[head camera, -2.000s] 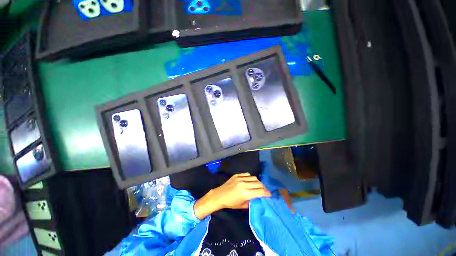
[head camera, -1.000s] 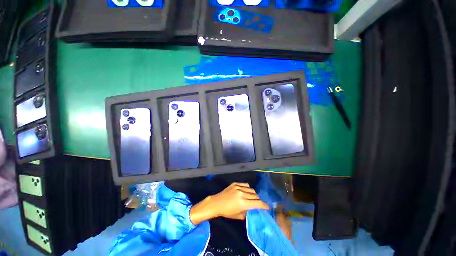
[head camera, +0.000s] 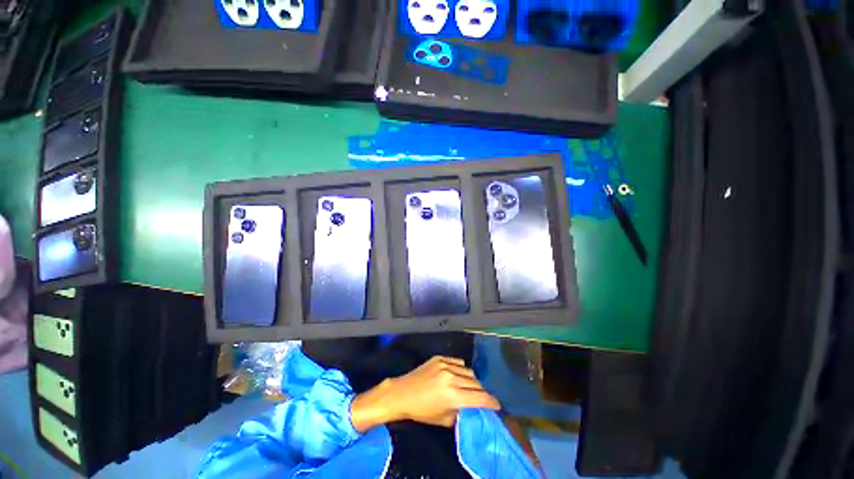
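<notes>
A black-grey foam tray (head camera: 384, 331) lies on the green bench, its near edge at the bench's front edge. Four pockets in a row each hold a phone or back cover, back up, with its round lenses at the far end. The rightmost one (head camera: 524, 253) shows a paler lens area than the left one (head camera: 251, 271). My left hand (head camera: 435, 389) is bare and lies below the tray, against my blue right sleeve. Its fingers are together and bent, with the tips hidden at the sleeve. My right hand cannot be made out.
Behind are black trays (head camera: 506, 110) with blue and white camera-shaped die-cuts (head camera: 451, 15), and a blue film sheet (head camera: 412, 143). A thin black tool (head camera: 625, 224) lies at right, before tall foam stacks (head camera: 726, 281). Phone trays and pale green covers (head camera: 56, 388) stand left. A metal post (head camera: 688, 47) rises behind.
The view has shifted and turned, so the tray appears more level and more of the rear trays shows. My left hand stays at the right sleeve. The phones remain in their pockets.
</notes>
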